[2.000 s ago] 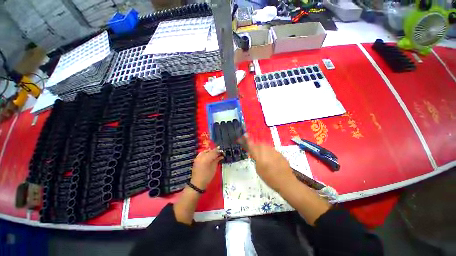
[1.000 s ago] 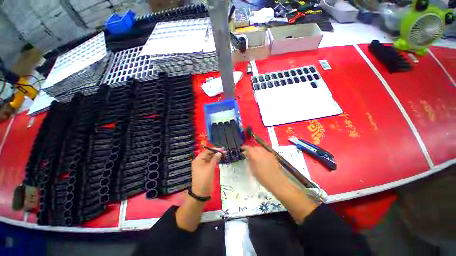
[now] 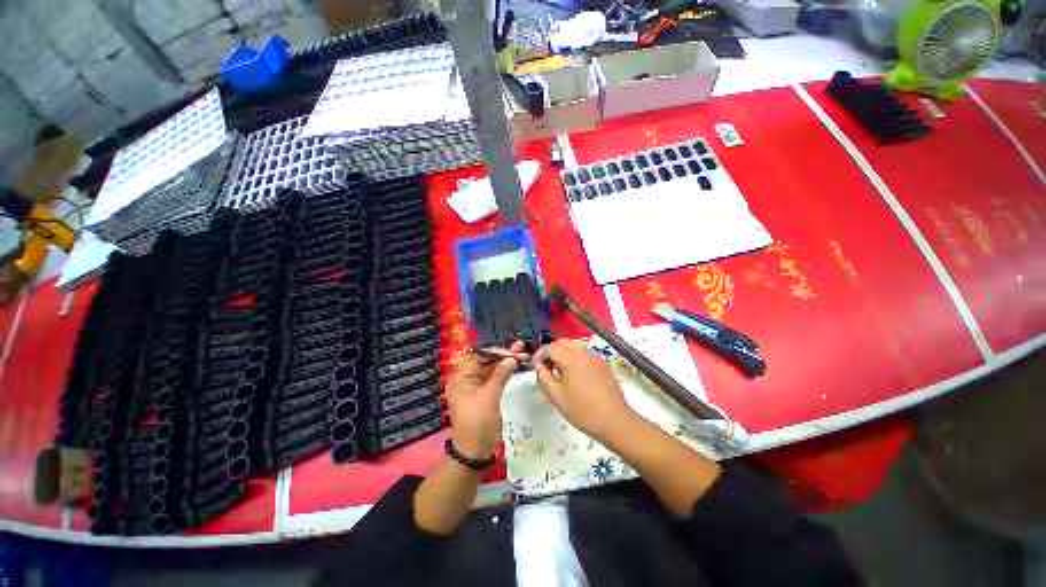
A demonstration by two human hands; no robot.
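Several black tubular housings [image 3: 509, 310] lie side by side, their far ends in the small blue bin [image 3: 465, 275] ahead of my hands. My left hand [image 3: 479, 384] is at their near ends and pinches a thin dark pin-like piece [image 3: 496, 353]. My right hand [image 3: 577, 384] is close beside it, fingertips together at the near ends of the housings; whether it pinches a small part is too small to tell. The hammer [image 3: 642, 365] lies slantwise right of my right hand, partly on the pale floral pad [image 3: 551, 441].
Rows of black housings [image 3: 298, 333] fill the left of the bench, with grid trays [image 3: 275, 161] behind. A metal post [image 3: 488, 115] rises beyond the bin. A white sheet with black ovals [image 3: 665, 229] and a utility knife [image 3: 717, 338] lie right.
My right hand has let go of the hammer, which now lies on the right. Both hands have come together at the near ends of the housings. The view has shifted slightly.
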